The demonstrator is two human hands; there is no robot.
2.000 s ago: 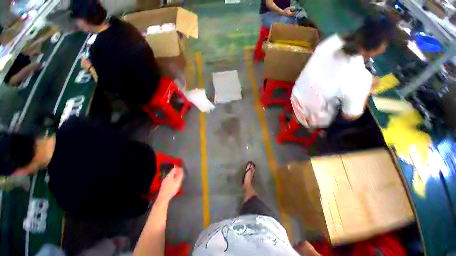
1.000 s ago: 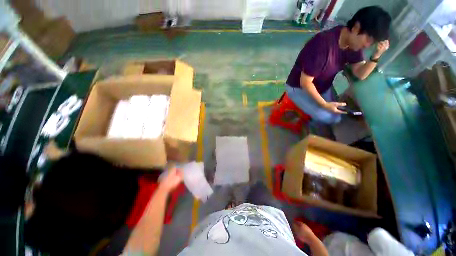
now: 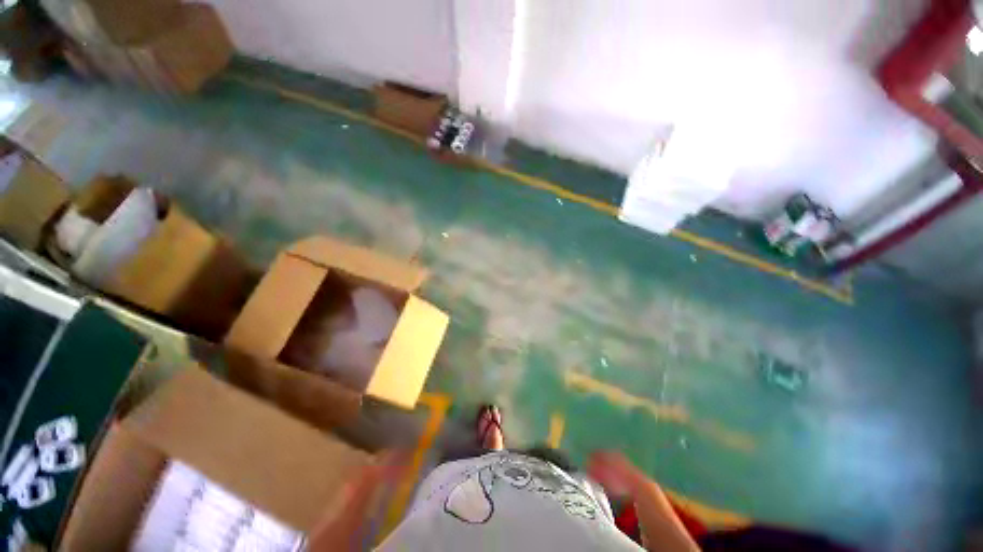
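Observation:
My left hand (image 3: 377,474) is blurred at the lower left of my grey printed shirt, in front of an open carton. My right hand (image 3: 617,472) is blurred at the lower right of the shirt, over the green floor. The fingers of both hands are too blurred to read, and I cannot tell whether either holds anything. Nearest on my left is a large open carton (image 3: 248,423) with rows of white items (image 3: 210,518) inside.
Another open carton (image 3: 264,313) with whitish material stands ahead on the left, with a further carton (image 3: 178,259) beyond. A green bench (image 3: 102,361) at far left holds several white loop-shaped units (image 3: 56,458). A white wall (image 3: 604,65) and a white stack (image 3: 668,189) are ahead. My sandalled foot (image 3: 490,426) shows.
I have moved forward along the aisle and the view has turned. The seated people have left the picture. The cartons on the left are nearer, and the wall is closer.

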